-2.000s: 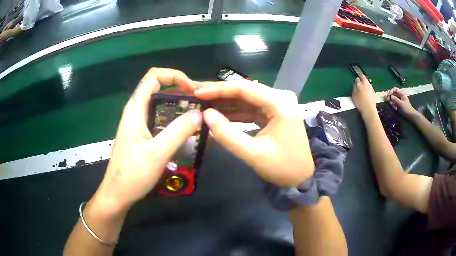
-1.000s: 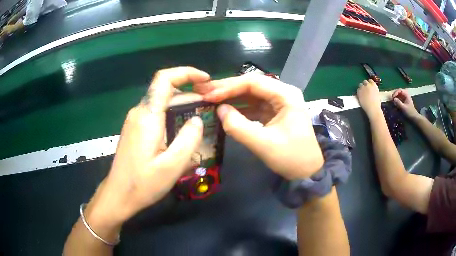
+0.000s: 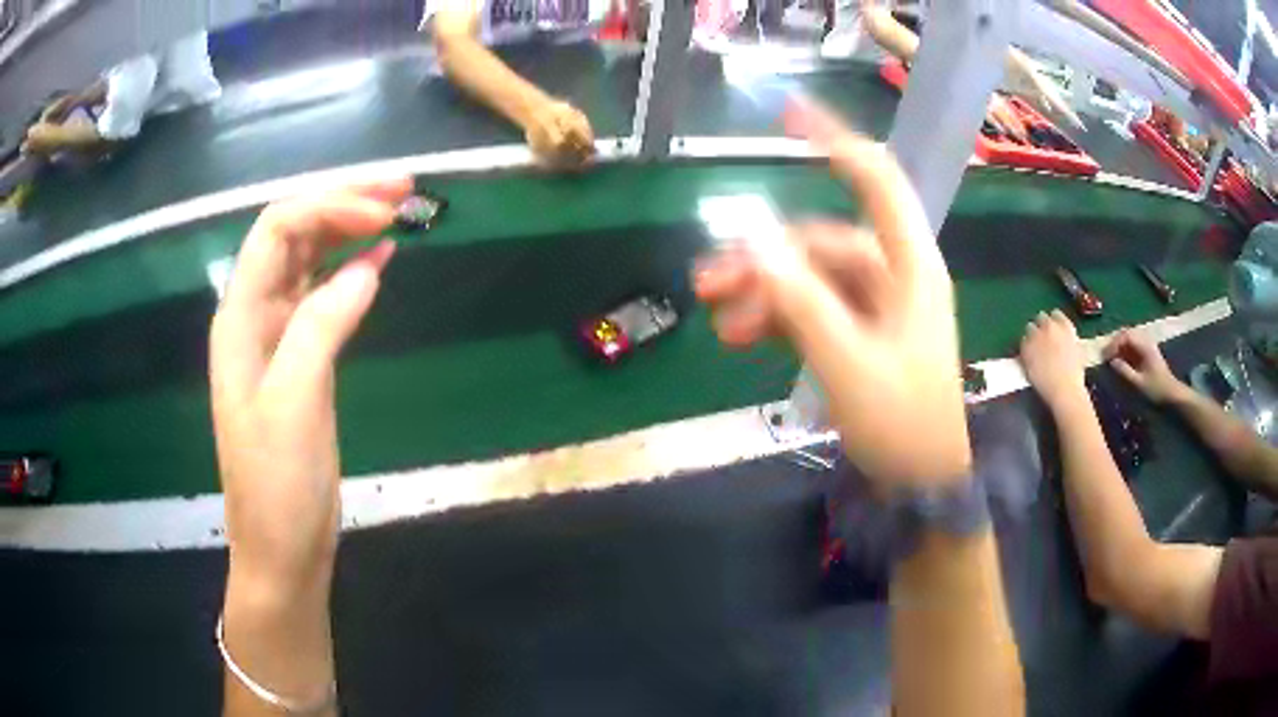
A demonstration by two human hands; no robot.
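A phone unit (image 3: 631,325) with a red end and a round gold part lies on the green belt between my hands, touched by neither. My left hand (image 3: 301,301) is raised over the belt, thumb and fingers apart, empty. My right hand (image 3: 855,287) is raised at the right in front of the grey post, blurred, fingers apart, with nothing seen in it. Another unit (image 3: 28,478) lies on the belt at the far left edge. A small unit (image 3: 421,210) lies near my left fingertips, beyond them.
A chipped white rail (image 3: 561,474) edges the belt. The grey post (image 3: 953,105) stands behind my right hand. A neighbour's hands (image 3: 1058,357) rest at the rail on the right, near two units on the belt. Another person's hand (image 3: 561,130) is across the belt. Red trays (image 3: 1030,147) sit behind.
My hands have let go of the phone unit and moved apart and up. A unit now lies on the belt between them. The view has tilted up, and a person's arm shows across the belt.
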